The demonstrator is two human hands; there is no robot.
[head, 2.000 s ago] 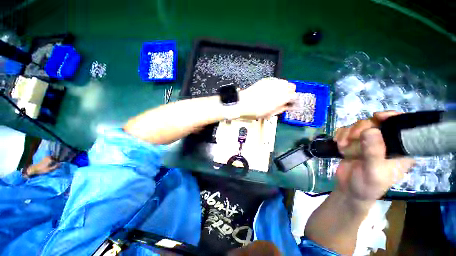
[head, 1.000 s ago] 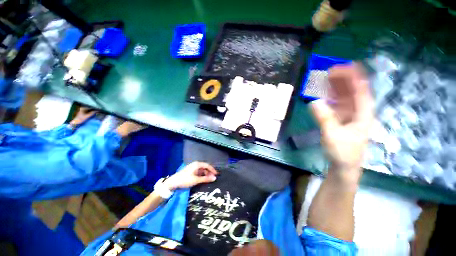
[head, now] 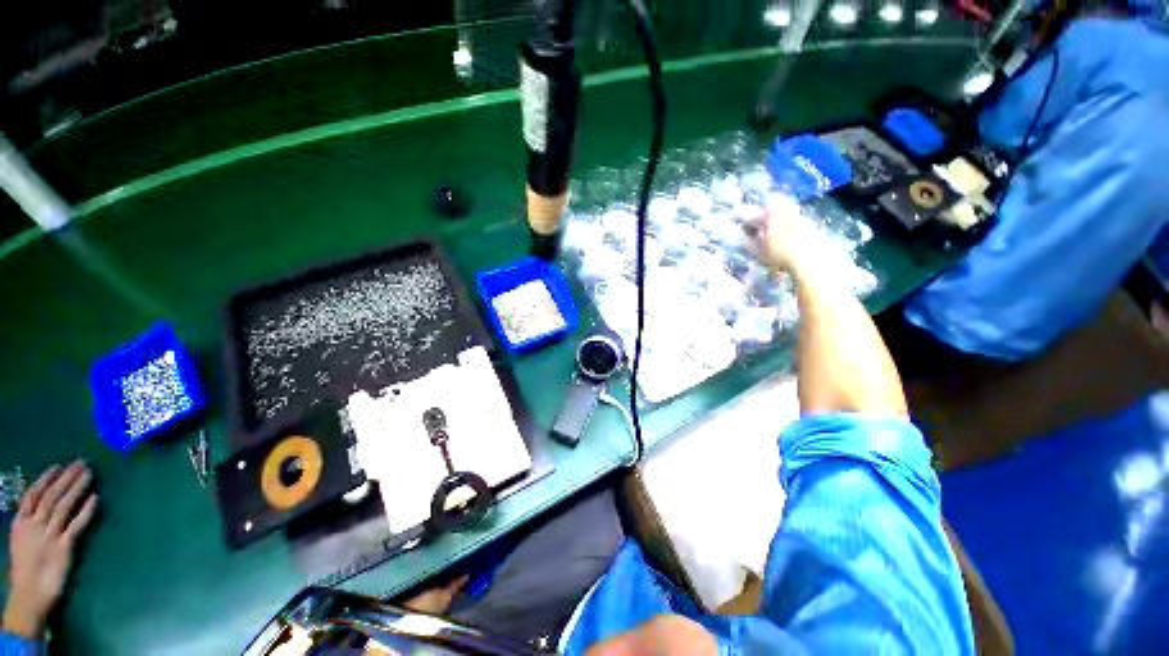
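Note:
My right hand (head: 779, 241) is over the far part of the clear blister tray (head: 686, 282), fingers pointing down. Its fingertips are small and blurred, so I cannot tell if they hold anything. A small patch of my left hand (head: 436, 597) shows low in my lap, mostly hidden below the bench edge. The electric screwdriver (head: 549, 141) hangs upright, out of my hands, behind the right blue parts bin (head: 528, 308). The white fixture (head: 430, 423) has a black ring (head: 460, 501) at its front. A round dark-faced part (head: 597, 358) sits beside a small grey box (head: 574, 413).
A black screw tray (head: 237, 346) lies behind the fixture, with a base plate (head: 244, 500) to its left. A left blue bin (head: 113, 402) and thin silver pieces (head: 199, 456) lie further left. Another person's hand (head: 49, 525) rests at the left. A blue-sleeved person (head: 1064, 192) works at the right.
The view has swung to the right. My right hand held the screwdriver, then let it go and moved to the blister tray. My left hand has gone from the right bin to my lap.

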